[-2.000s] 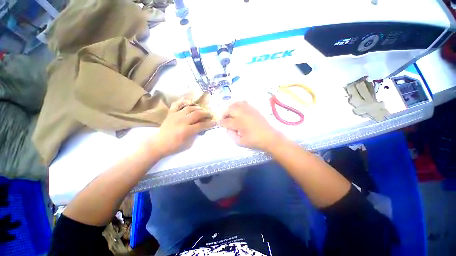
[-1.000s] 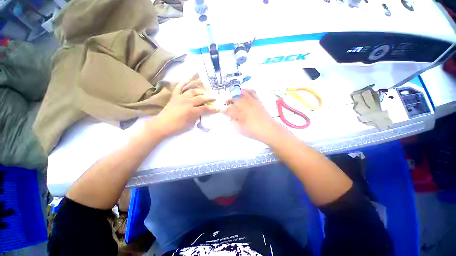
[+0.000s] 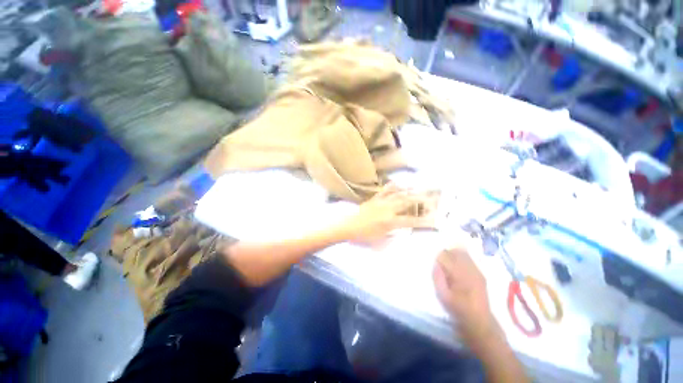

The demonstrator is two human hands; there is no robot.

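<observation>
The tan jacket [image 3: 329,138] lies bunched on the left part of the white table, with a narrow part running to the needle area. My left hand [image 3: 391,215] is on that part with its fingers bent over the cloth. My right hand [image 3: 458,280] is beside the presser foot area [image 3: 483,232], off the jacket, with its fingers curled; whether it holds anything small is hidden. The sewing machine [image 3: 569,209] stands to the right, blurred and overexposed. Red-handled snips [image 3: 524,308] and a yellow-orange loop [image 3: 545,299] lie right of my right hand.
A small black object [image 3: 560,271] and khaki scraps [image 3: 603,345] lie on the table's right part. Stuffed sacks [image 3: 150,82] and a blue bin [image 3: 67,168] stand at the left. A tan garment pile [image 3: 168,258] is below the table's left end. A person's shoe [image 3: 81,271] shows far left.
The view has swung left, showing more floor and sacks. My right hand has drawn away from my left hand and the cloth, and its fingers are curled. My left hand stays on the jacket.
</observation>
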